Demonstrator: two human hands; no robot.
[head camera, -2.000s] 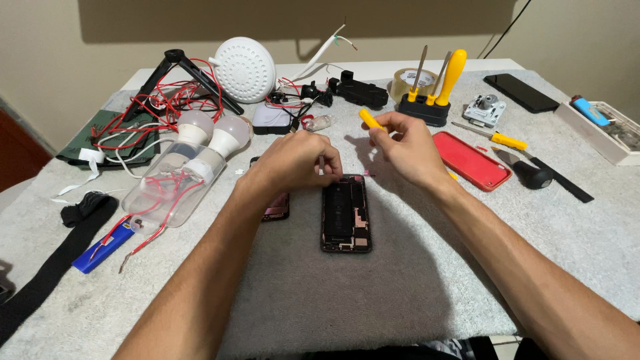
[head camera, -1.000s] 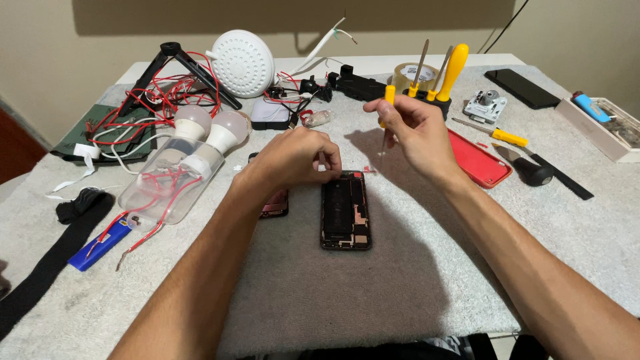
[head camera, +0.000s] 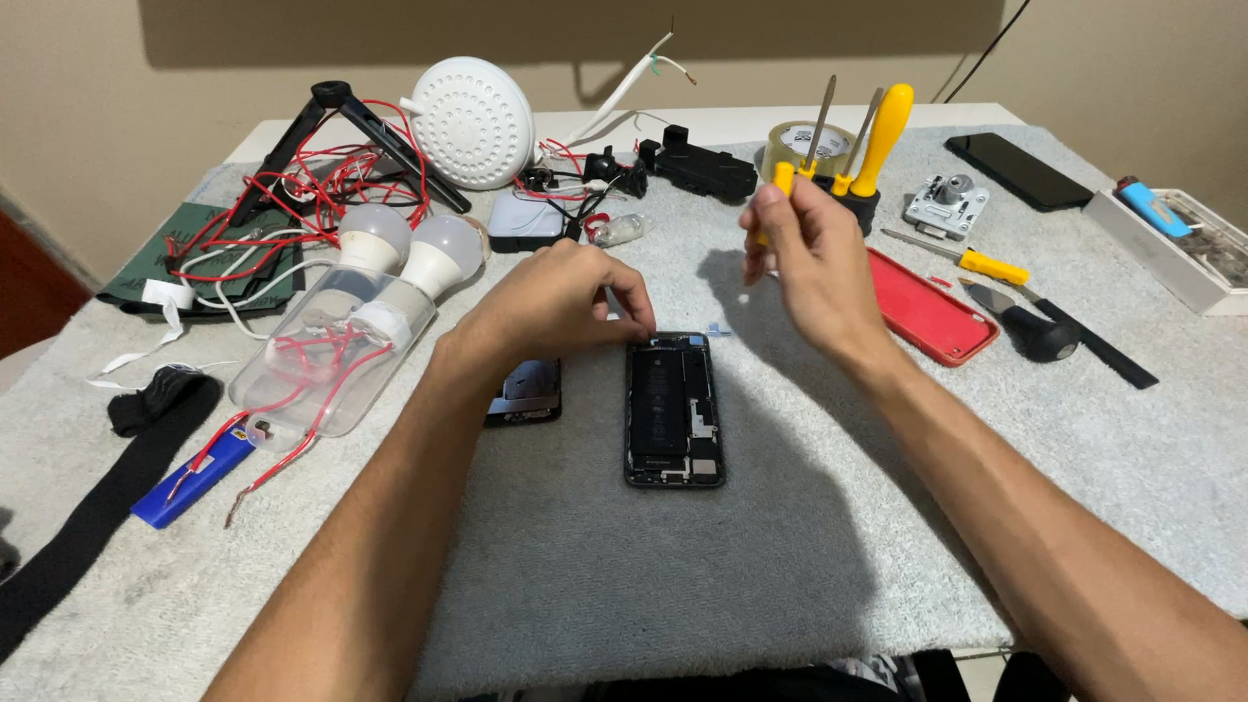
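An opened smartphone body (head camera: 675, 411), its battery and inner parts showing, lies on the grey towel. The fingertips of my left hand (head camera: 565, 297) are at its top left corner; whether they pinch something small there cannot be told. Under my left wrist a phone screen part (head camera: 526, 393) is partly hidden. My right hand (head camera: 814, 263) is raised to the upper right of the opened phone and grips a small screwdriver by its yellow handle (head camera: 783, 177); its tip is not clearly visible. A small bluish piece (head camera: 718, 331) lies just right of the phone's top edge.
At left are light bulbs (head camera: 439, 255) with a clear plastic container (head camera: 336, 356), red wires, a black strap (head camera: 117, 507) and a shower head (head camera: 475, 122). At right are a red phone case (head camera: 931, 307), a yellow-handled screwdriver (head camera: 993, 266), a knife (head camera: 1038, 331) and a screwdriver stand (head camera: 860, 207).
My right hand has changed the tilt of the yellow-handled screwdriver, from slanted two seconds ago to more upright. My left hand stays at the phone's top left corner.
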